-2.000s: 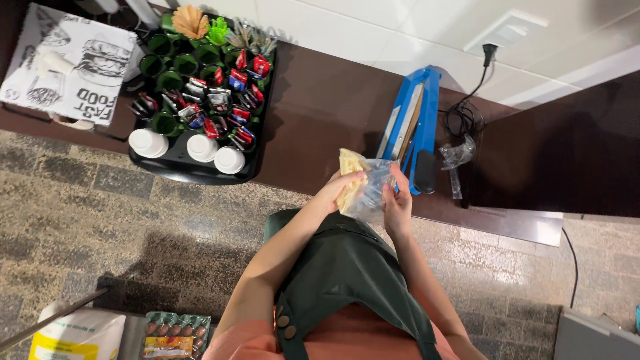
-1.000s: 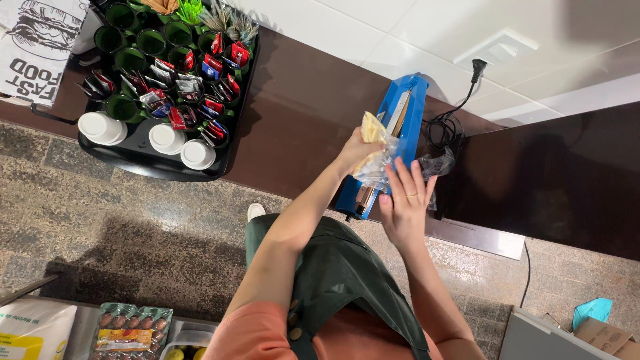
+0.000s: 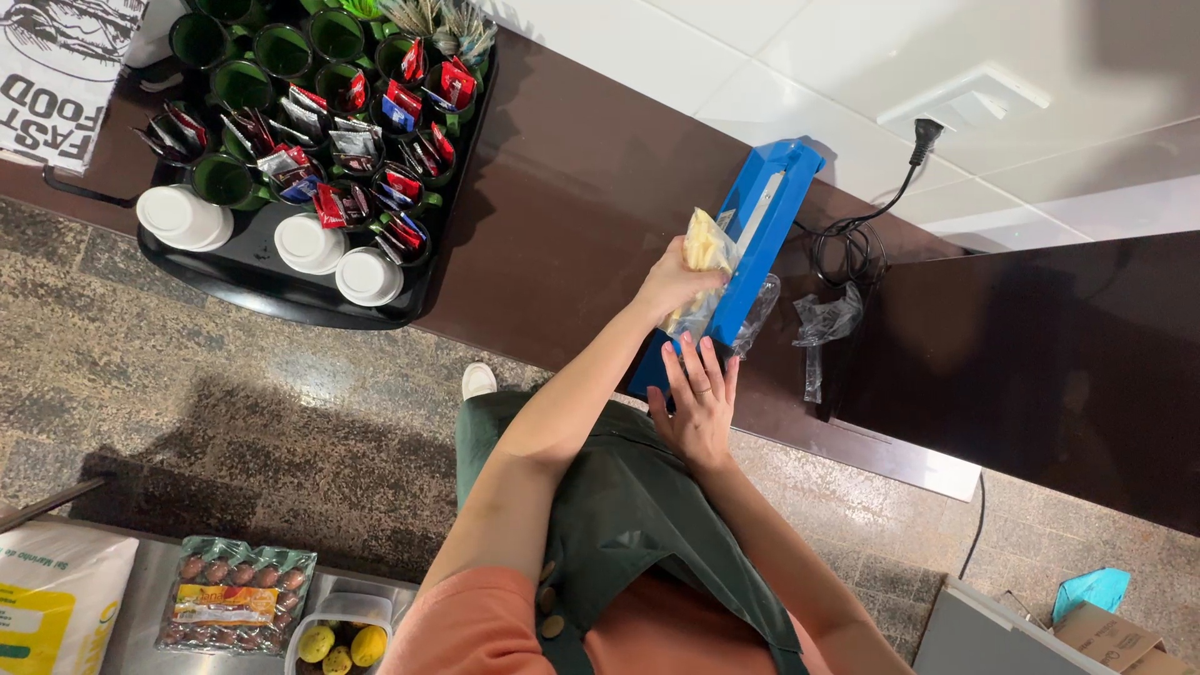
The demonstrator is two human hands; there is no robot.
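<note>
My left hand (image 3: 677, 281) grips a clear plastic bag (image 3: 705, 246) with pale yellow strips in it, over the left side of a blue impulse heat sealer (image 3: 764, 230). The bag's lower part hangs near the sealer's near end. Just below it, my right hand (image 3: 698, 398) has its fingers spread, fingertips by the sealer's near end and the bag's bottom edge; whether they touch the bag is unclear. Clear plastic film (image 3: 757, 314) shows along the sealer's right side. The sealer rests on a dark brown counter (image 3: 562, 187).
On the left, a black tray (image 3: 281, 305) bears green mugs with sachets and white lidded cups (image 3: 311, 244). A power cord (image 3: 848, 230) and crumpled plastic (image 3: 830, 314) lie right of the sealer. Behind me stand a packet of tomatoes (image 3: 234, 600) and a plastic tub (image 3: 343, 605).
The bag, earlier held in both hands in front of the sealer, is now in my left hand alone against the sealer's side. My right hand has let go and spread its fingers.
</note>
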